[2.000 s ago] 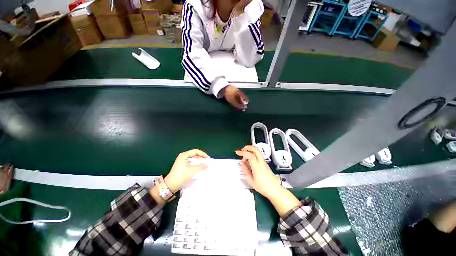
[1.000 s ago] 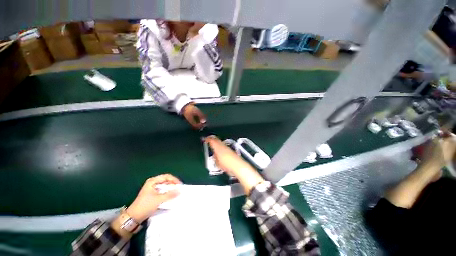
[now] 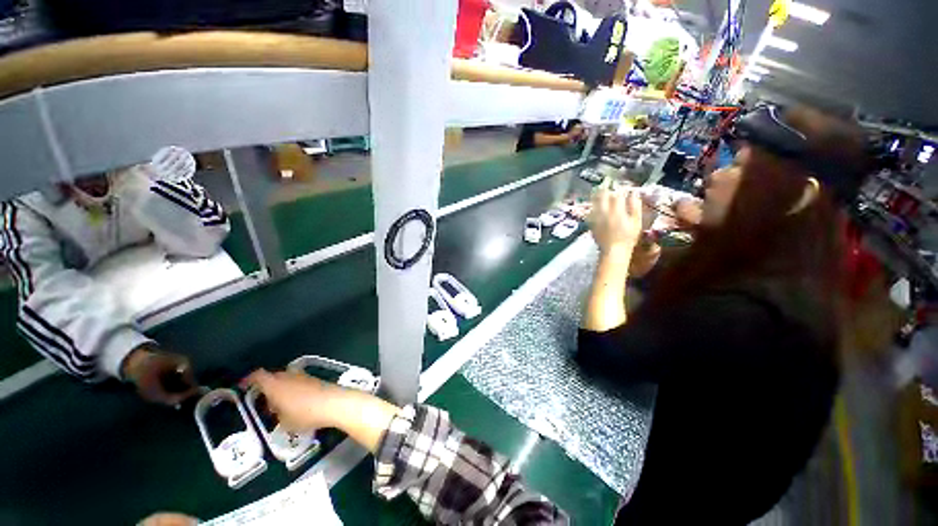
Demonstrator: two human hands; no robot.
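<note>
Three white looped cables lie on the green belt in front of me: the left one point(image 3: 228, 446) is uncovered, and the right one point(image 3: 357, 379) is partly behind my hand. My right hand point(image 3: 293, 399) is over the middle looped cable point(image 3: 293, 445), covering its upper part. Its fingertips are at the loop's top, and I cannot tell whether they grip anything. The white label sheet point(image 3: 293, 506) is cut off by the bottom edge. Only a sliver of my left hand point(image 3: 168, 521) shows at the bottom edge, left of the sheet.
A grey post point(image 3: 399, 185) with a black ring stands right of my hand. Bubble wrap point(image 3: 561, 360) lies on the right bench beside a person in black point(image 3: 720, 349). Opposite, a person's hand point(image 3: 161, 376) is close to the left loop. More looped cables point(image 3: 456, 296) lie beyond the post.
The view has swung right. My right hand has left the sheet and reached over the looped cables. My left hand and the sheet are now mostly out of the picture.
</note>
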